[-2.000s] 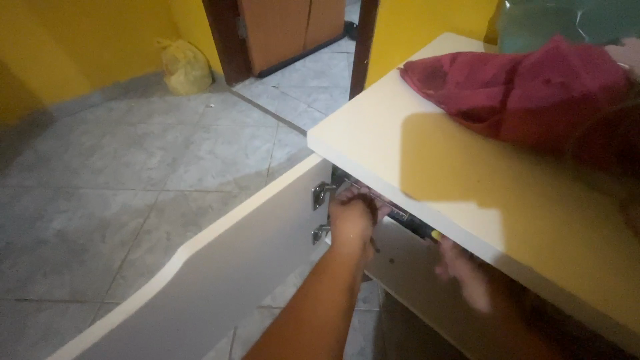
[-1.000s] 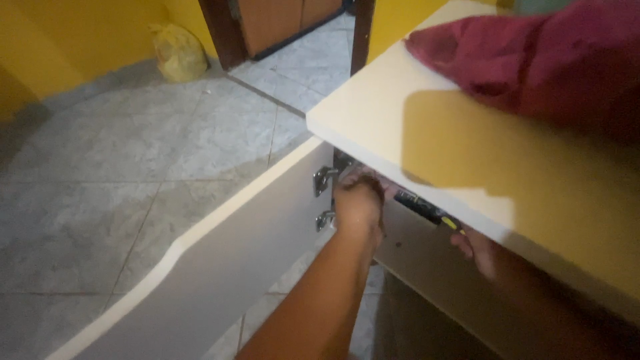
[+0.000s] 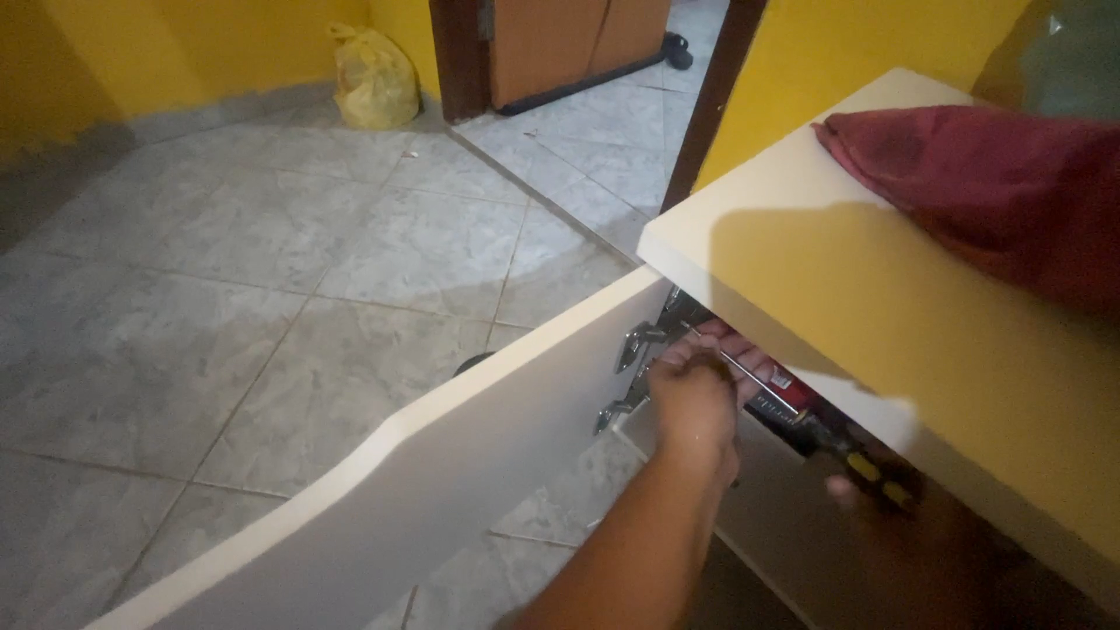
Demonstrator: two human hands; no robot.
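Observation:
A screwdriver (image 3: 809, 424) with a black and yellow handle and a thin metal shaft lies along the gap under the white cabinet top (image 3: 779, 262). My right hand (image 3: 875, 516), dim in shadow, is closed round its handle. The shaft points up and left toward the upper metal hinge (image 3: 639, 343) on the white cabinet door (image 3: 490, 437). My left hand (image 3: 700, 389) is beside that hinge, fingers curled around the front of the shaft; what they pinch is hidden. A lower metal hinge (image 3: 612, 413) sits below it on the door.
A dark red cloth (image 3: 980, 184) lies on the cabinet top. Inside the gap is a red item (image 3: 787, 389) bearing writing. The door juts out over the tiled floor (image 3: 245, 306). A yellow plastic bag (image 3: 376, 80) stands by the wall, near a brown door (image 3: 569, 52).
The screwdriver's metal shaft and more of its yellow and black handle now show. My left hand stays by the hinges, and the cabinet door remains open.

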